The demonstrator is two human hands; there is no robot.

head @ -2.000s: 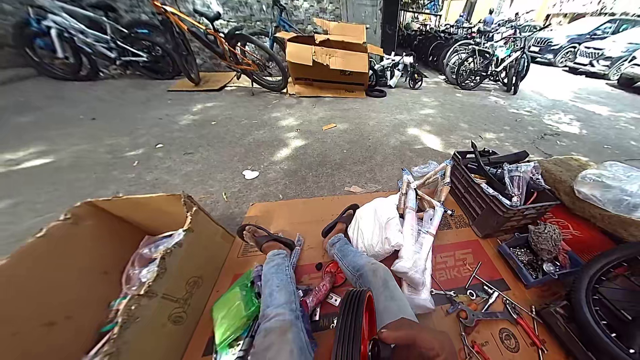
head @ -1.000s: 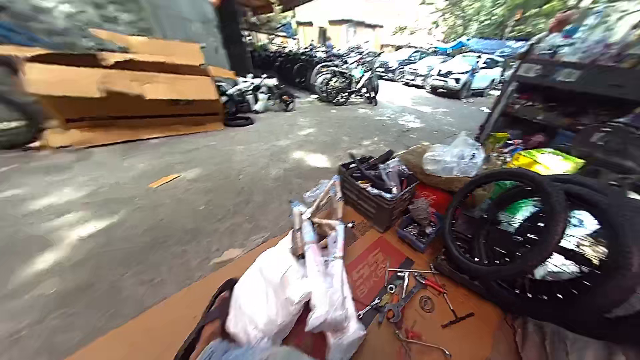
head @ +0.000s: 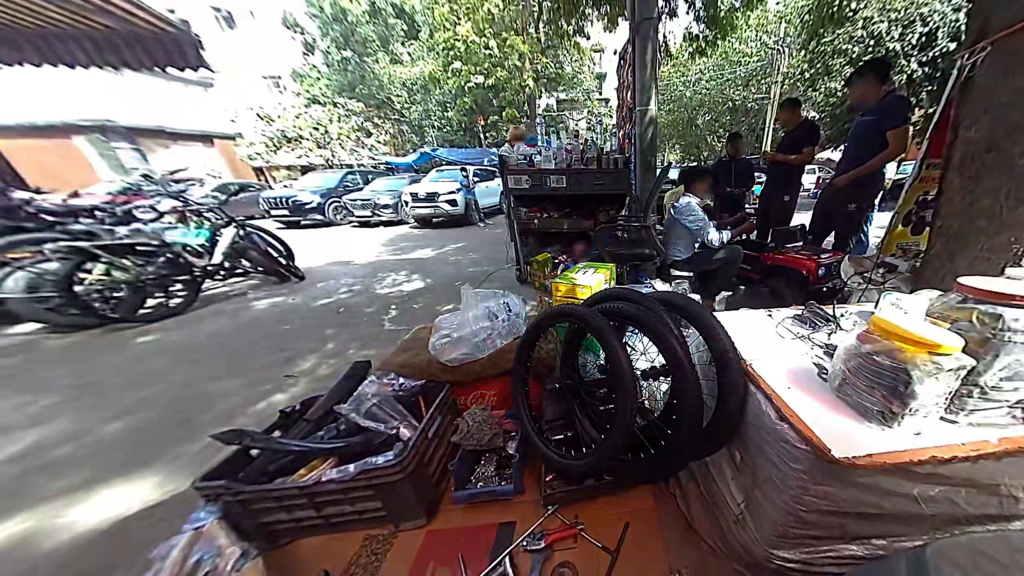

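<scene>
Neither of my hands shows in the head view now. Hand tools lie on flattened cardboard (head: 456,538) at the bottom, among them red-handled pliers (head: 552,538) and metal rods. Behind them a blue tray (head: 485,494) holds small metal parts and a greyish clump. Left of the tray stands a black plastic crate (head: 352,500) with black parts and clear plastic wrapping. Several spoked bicycle wheels with black tyres (head: 578,462) lean upright together on the right. A clear plastic bag (head: 478,326) rests on a brown sack (head: 416,352) behind the tray.
On the right stands a plastic-covered table (head: 800,424) with jars and cables. Parked bicycles (head: 184,256) line the left, with cars (head: 320,196) behind. A shelf unit (head: 568,180), a seated person (head: 694,228) and several standing people are farther back, near a red toy vehicle (head: 800,272).
The view has swung far to the right. Two seconds ago, a hand was at a black-and-red wheel between my legs; hand, wheel and legs are now out of sight.
</scene>
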